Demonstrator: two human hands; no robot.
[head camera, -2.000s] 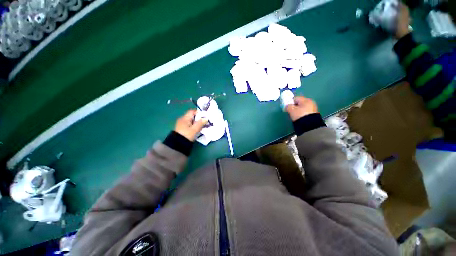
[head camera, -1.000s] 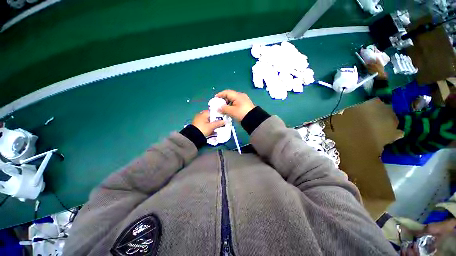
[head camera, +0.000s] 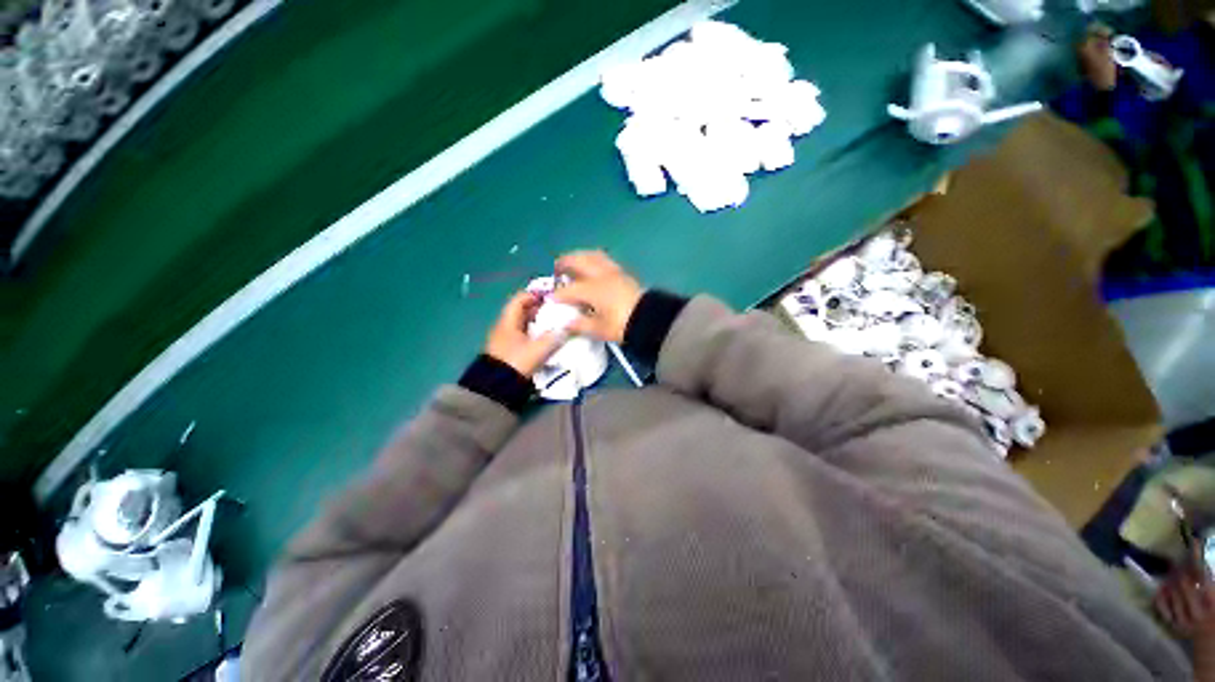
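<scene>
A white camera housing (head camera: 570, 369) is at the bench edge, right in front of my body. An antenna (head camera: 624, 362) sticks out at its right side. My left hand (head camera: 521, 337) grips the housing from the left. My right hand (head camera: 602, 292) is on its upper right part, fingers bent over it; whether a small cover is under the fingers is hidden. Thin red lead wires (head camera: 501, 279) reach out to the left of the housing top. A pile of white covers (head camera: 713, 113) lies farther back on the bench.
Partly assembled cameras (head camera: 140, 544) stand at the left; another (head camera: 949, 103) lies at the right. A cardboard box (head camera: 1053, 240) with white round shells (head camera: 919, 327) is below the bench at right. A metal rail (head camera: 387, 193) runs behind. Another person's hand (head camera: 1099, 60) is at the upper right.
My right hand has come from the cover pile to the housing and stays there beside my left hand. The camera at the right, absent at first, now lies beyond the pile. The view has shifted.
</scene>
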